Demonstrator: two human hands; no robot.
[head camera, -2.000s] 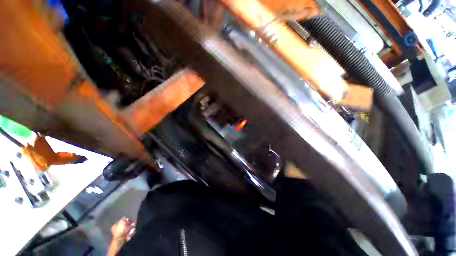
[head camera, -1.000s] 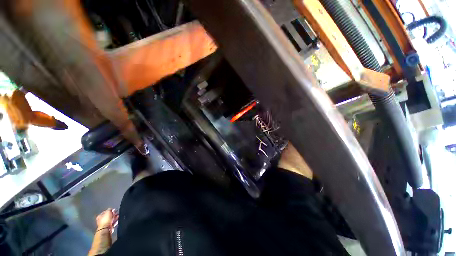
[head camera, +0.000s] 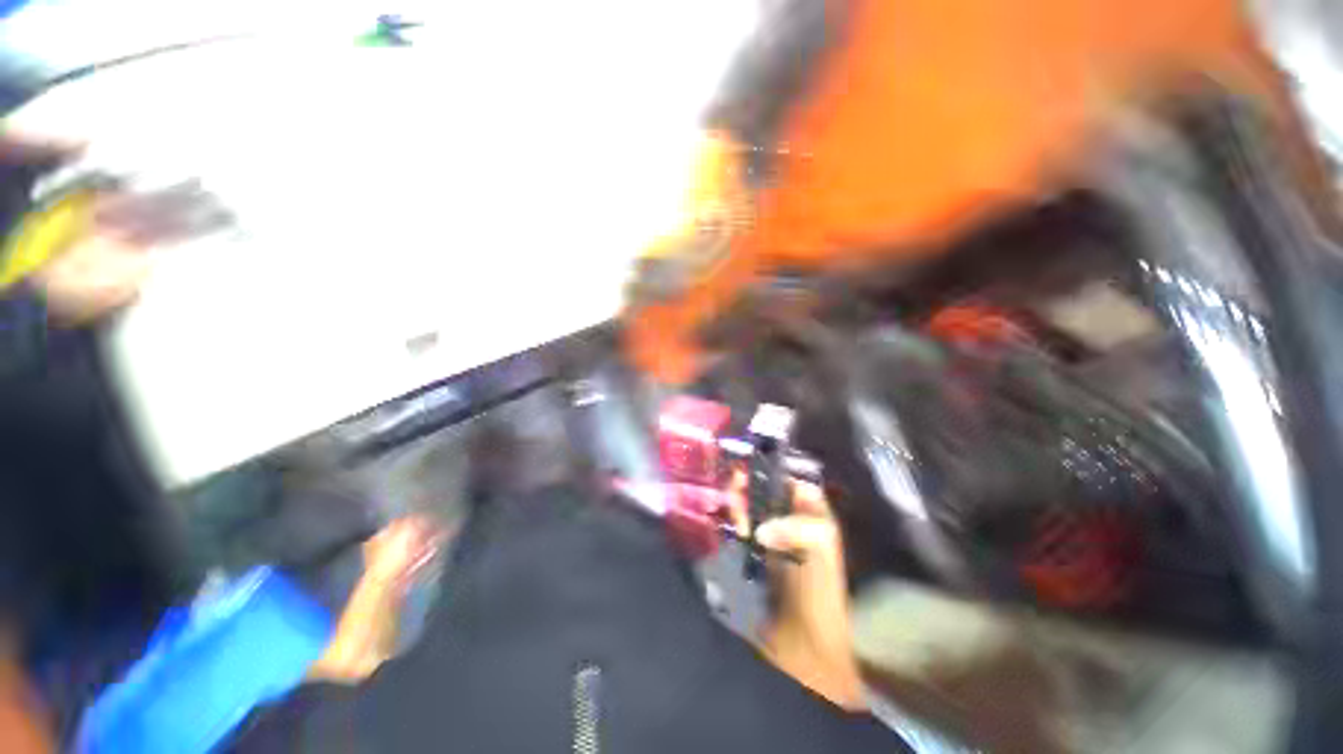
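Note:
The view is strongly blurred. My right hand (head camera: 807, 538) is low, right of my body's centre, with its fingers closed around a dark and silvery bracket part (head camera: 769, 460) that stands up from the grip. Bright pink material (head camera: 692, 460) shows just left of the part; I cannot tell if they touch. My left hand (head camera: 401, 552) is low on the left, in front of my dark clothing, with blurred fingers; I cannot tell whether it holds anything.
A white-topped table (head camera: 413, 221) spans the upper left. Another person's hand (head camera: 96, 280) and yellow-edged sleeve are at its left side. A blue tray (head camera: 221, 663) is at lower left. An orange machine frame (head camera: 1002, 118) and dark machine parts fill the right.
The view has swung left towards the table. My right hand, hidden before, now shows with the part in it. The pink material, blue tray and other person have come into view.

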